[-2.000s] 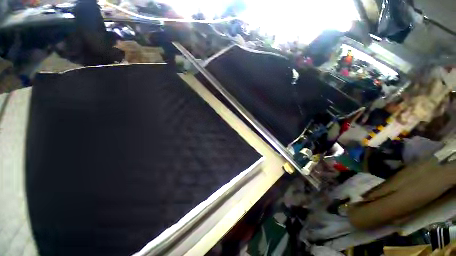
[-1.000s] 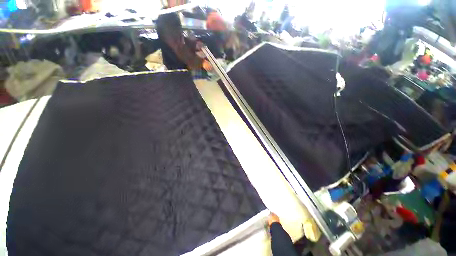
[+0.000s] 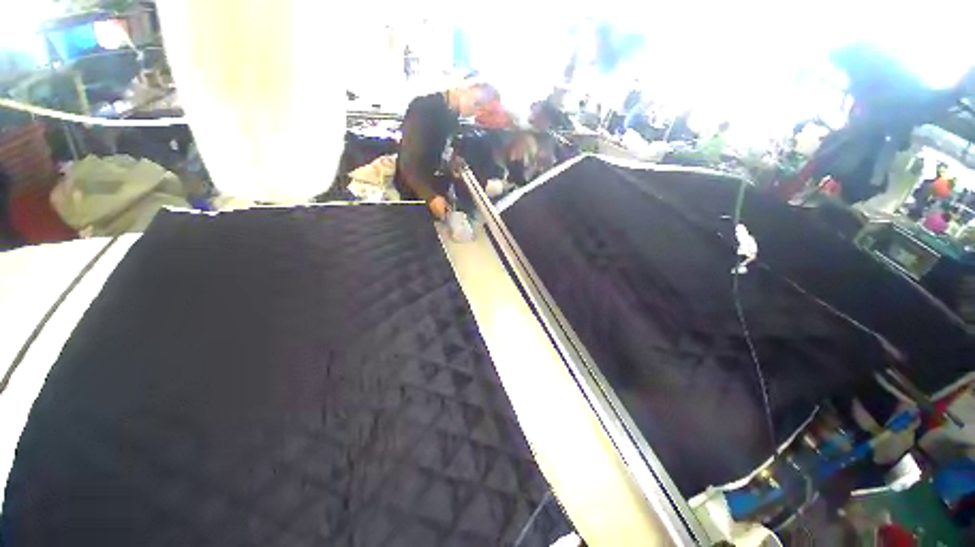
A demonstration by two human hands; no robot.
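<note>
Neither of my hands is in view. Black quilted fabric (image 3: 278,374) with diamond stitching lies over the table in front of me and fills the lower left. A long metal rail (image 3: 583,369) runs diagonally beyond its right edge, with a pale bare strip of table (image 3: 535,374) between them. More black fabric (image 3: 663,321) spreads on the rail's other side. At the rail's far end, a person in dark clothes (image 3: 426,139) leans in, with a hand at a small pale block (image 3: 460,225).
White quilted fabric (image 3: 48,288) shows at the left. A thin cord with a white lump (image 3: 745,246) hangs before the right-hand black fabric. Pale end parts of the rail (image 3: 738,531) are cut off at the bottom. Coloured scraps and clutter (image 3: 855,449) lie lower right. A large pale shape (image 3: 262,96) stands at the back.
The view has shifted, so the rail and fabric sit lower. The hand with a dark sleeve at the near fabric corner is gone from view. The far person's hand is now at the pale block.
</note>
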